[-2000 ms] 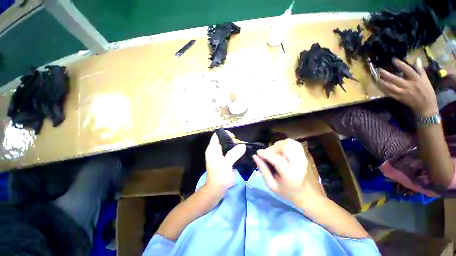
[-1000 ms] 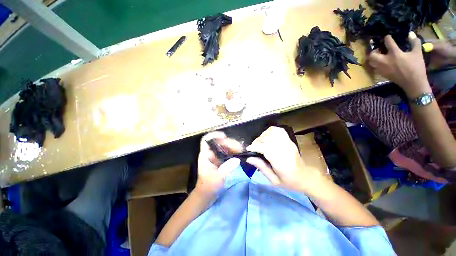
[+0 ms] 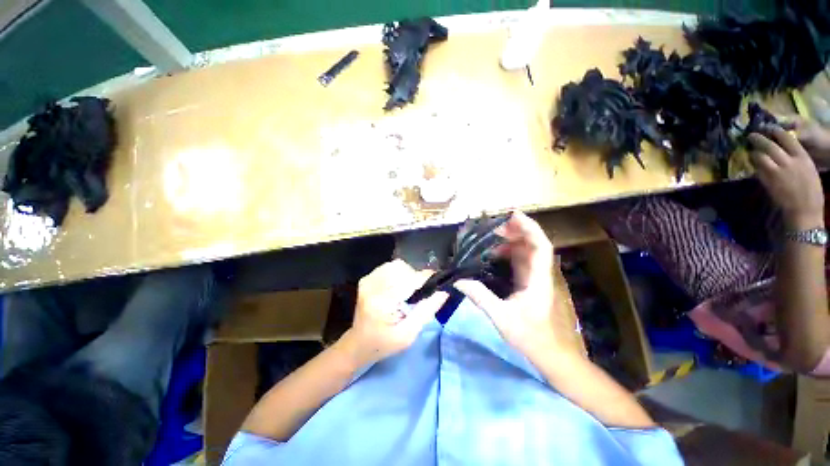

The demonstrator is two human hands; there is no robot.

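Observation:
A black spiky piece [image 3: 475, 252] is held between my two hands, just in front of the bench edge and above my lap. My left hand [image 3: 389, 305] grips its lower left end between thumb and fingers. My right hand [image 3: 528, 282] holds its right side, with the fingers at its upper edge and the thumb below. The jagged points fan up between the hands. A whitish glue patch [image 3: 437, 189] with brown stains lies at the bench edge beyond the piece. No applicator can be made out in my hands.
The bench [image 3: 264, 164] holds a black pile [image 3: 62, 157] left, a narrow black strip [image 3: 339, 68], a single jagged piece [image 3: 407, 59], a white bottle [image 3: 525, 41] and black heaps [image 3: 687, 100] right. Open boxes [image 3: 264, 317] stand below. Another person's hand [image 3: 787, 168] works at right.
The black piece has come up and opened out into a fan between my hands. My right hand has turned more upright. The neighbour's hand has moved right, and more black pieces lie in the right heap.

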